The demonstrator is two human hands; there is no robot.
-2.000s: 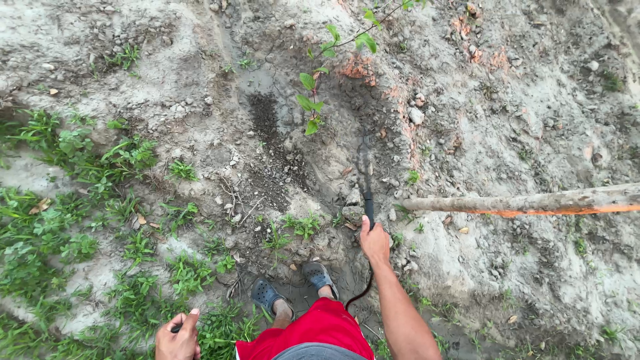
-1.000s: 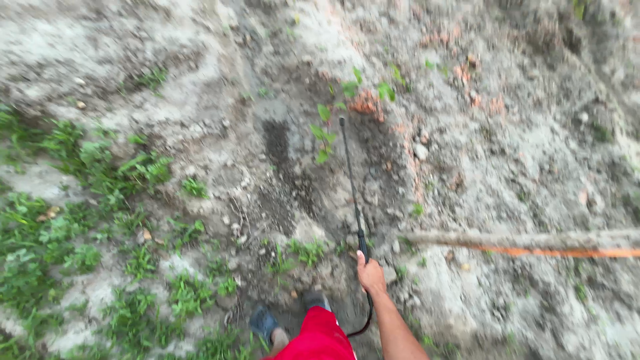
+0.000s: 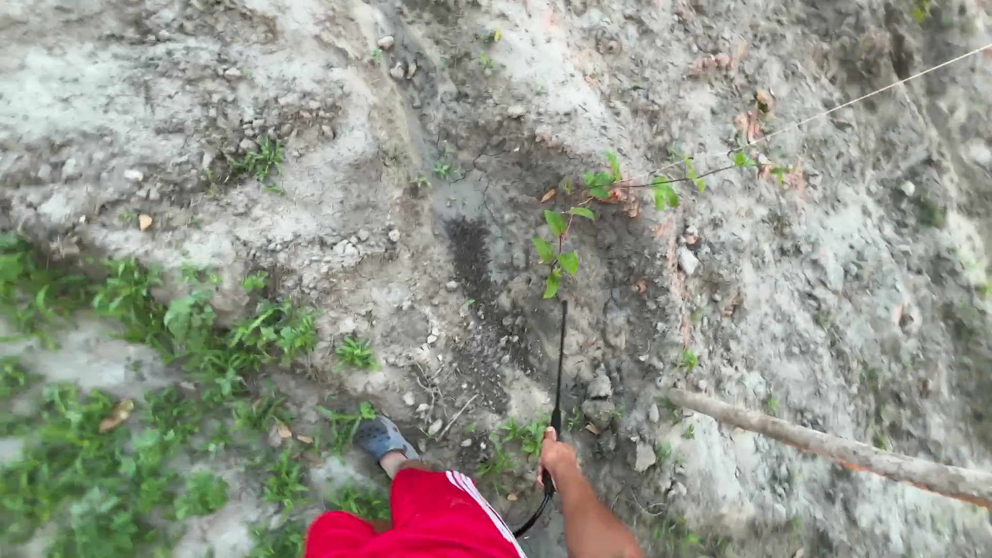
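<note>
My right hand (image 3: 558,459) is closed around the black handle of a spray wand (image 3: 560,364), at the lower middle of the view. The thin dark wand points up and away from me, its tip just below the green leaves of a thin-stemmed plant (image 3: 556,246). A black hose (image 3: 535,521) curves from the handle's lower end toward my red shorts. My left hand is out of view.
A wooden pole (image 3: 829,446) reaches in from the right. A string (image 3: 860,98) runs from the plant to the upper right. Weeds (image 3: 194,333) grow at the left. One clog (image 3: 384,436) stands on the rough, stony soil.
My left hand, seen at the lower left two seconds ago, has left the view. The wand's tip, among the leaves one second ago, is now below them.
</note>
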